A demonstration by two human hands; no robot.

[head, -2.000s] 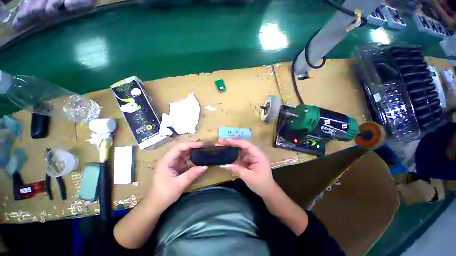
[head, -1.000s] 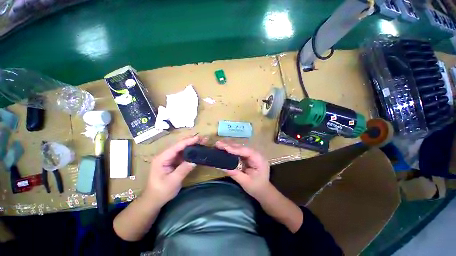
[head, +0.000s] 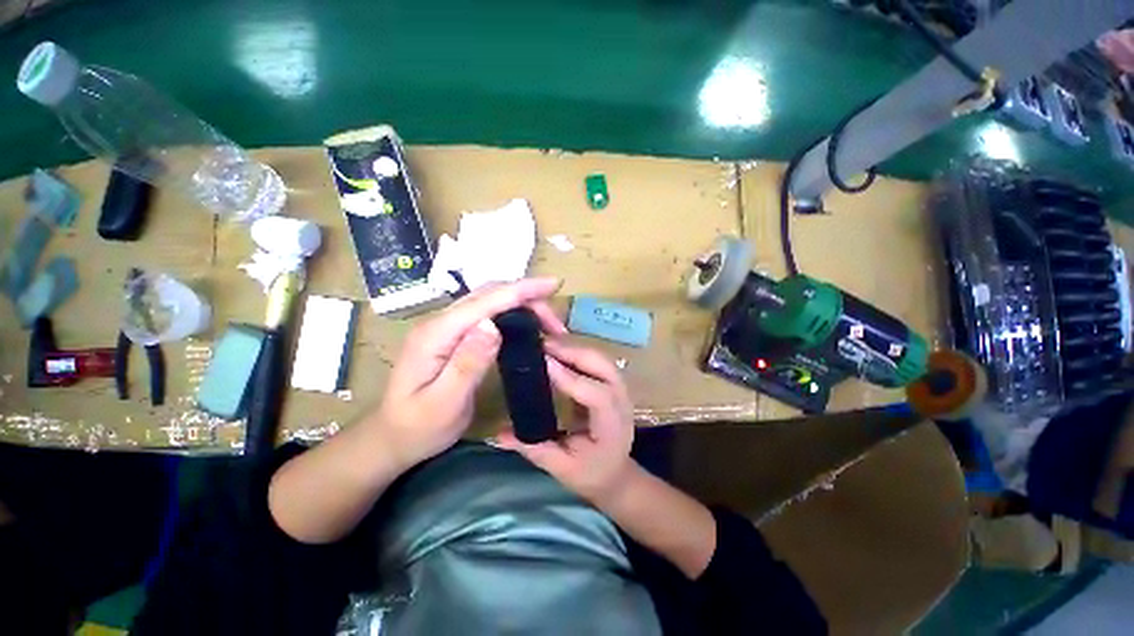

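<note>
A black housing (head: 527, 379) is held upright in the picture between both hands, above the lap at the bench's near edge. My left hand (head: 438, 370) holds its upper end, with the thumb near the top. My right hand (head: 590, 416) holds it from the right and at the lower end. The fingers hide parts of both sides. Its matte black narrow face shows. A pale blue printed block (head: 609, 321) lies just beyond my right hand. A crumpled white cloth (head: 495, 245) lies beyond my left hand.
A green mini grinder (head: 815, 326) stands at right, before a tray of black parts (head: 1030, 292). At left are a printed carton (head: 383, 224), white-topped block (head: 325, 344), black-handled brush (head: 265, 395), blue-green block (head: 231, 370), clear cup (head: 169, 311), bottle (head: 159, 134) and another black housing (head: 124, 203).
The black housing has turned from lying crosswise to standing lengthwise in the picture. My left hand has moved to its upper end and my right hand toward its lower end. The camera view has shifted.
</note>
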